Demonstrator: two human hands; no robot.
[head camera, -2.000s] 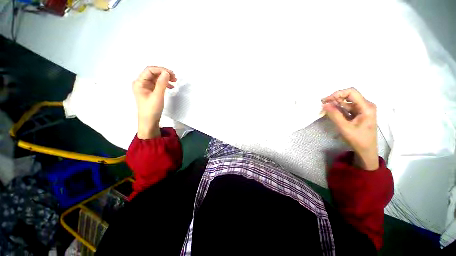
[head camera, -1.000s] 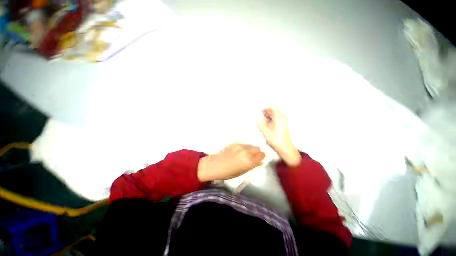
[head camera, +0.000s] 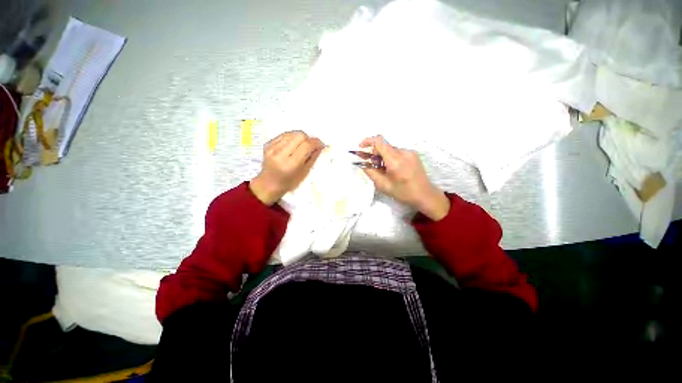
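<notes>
The white garment (head camera: 464, 82) lies across the table in front of me, overexposed, with a gathered part near my body. My left hand (head camera: 290, 158) pinches the garment's cloth near its upper left side. My right hand (head camera: 395, 172) holds small dark thread snips (head camera: 368, 159), their two tips apart and pointing left toward my left hand. The snips are a short distance from the left fingers. Any thread between the hands is too small to tell.
Two yellow strips (head camera: 212, 135) lie left of my hands. A yellow tape measure (head camera: 46, 127) lies on a printed white sheet (head camera: 88, 63) at the far left, beside a dark red basket (head camera: 7, 127). White pieces with tan tags (head camera: 632, 142) are at the right. A white bundle (head camera: 105, 303) hangs below the table edge.
The garment has gone from spread wide to bunched before me and trailing right. My hands have come closer together, and the snips now show in my right hand. The view has shifted, showing the yellow strips.
</notes>
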